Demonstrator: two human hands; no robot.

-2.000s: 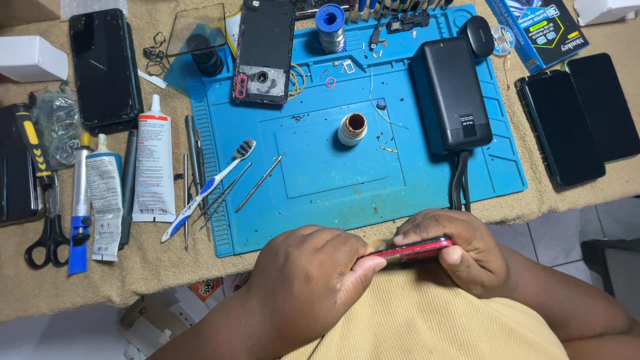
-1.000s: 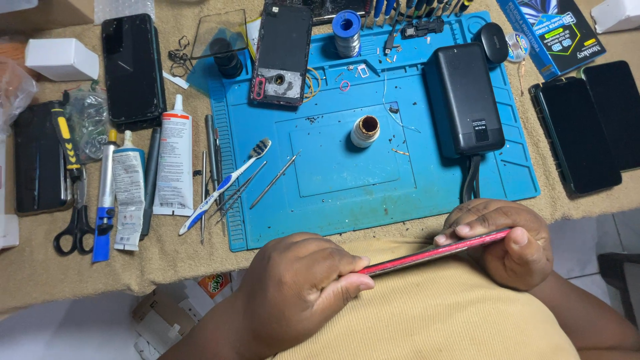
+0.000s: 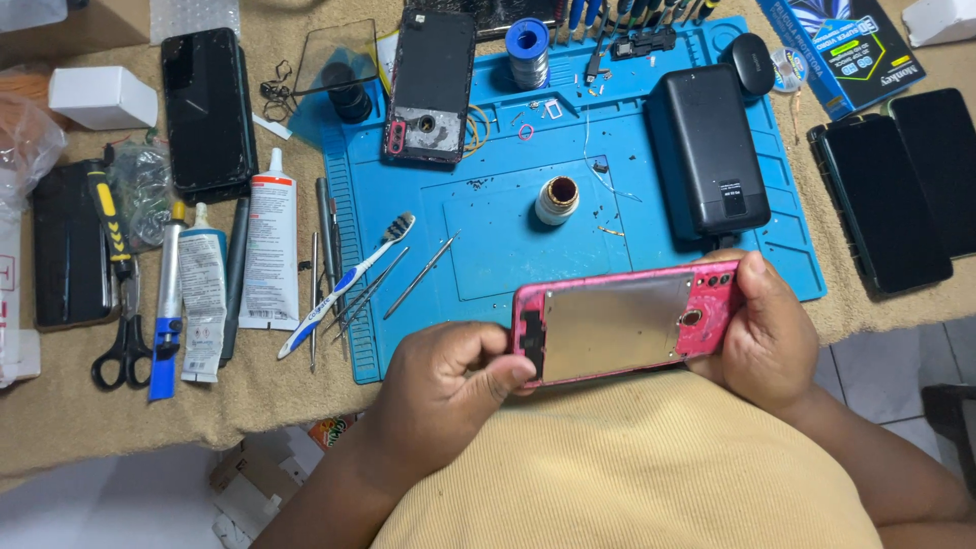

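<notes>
Between my hands is a red phone frame [image 3: 621,326], its metal inner side facing up, over the near edge of the blue silicone repair mat [image 3: 488,301]. My left hand [image 3: 457,381] pinches its left end between thumb and fingers. Its right end, with the camera holes, is held by my right hand [image 3: 762,335]. A small open bottle [image 3: 557,200] stands on the mat beyond the frame. To the left lie tweezers [image 3: 422,273] and a toothbrush [image 3: 347,286]. A dark phone housing [image 3: 432,84] rests at the mat's far left part.
A black power bank [image 3: 709,152] and solder spool [image 3: 528,53] occupy the mat's far side. Scissors [image 3: 122,354], a desoldering pump [image 3: 166,305] and glue tubes [image 3: 271,252] lie left. Phones [image 3: 877,206] lie right. Loose bits and thin wire are scattered on the mat.
The red frame, seen nearly edge-on before, is turned so its metal face shows. Both hands have kept hold of it and moved with it.
</notes>
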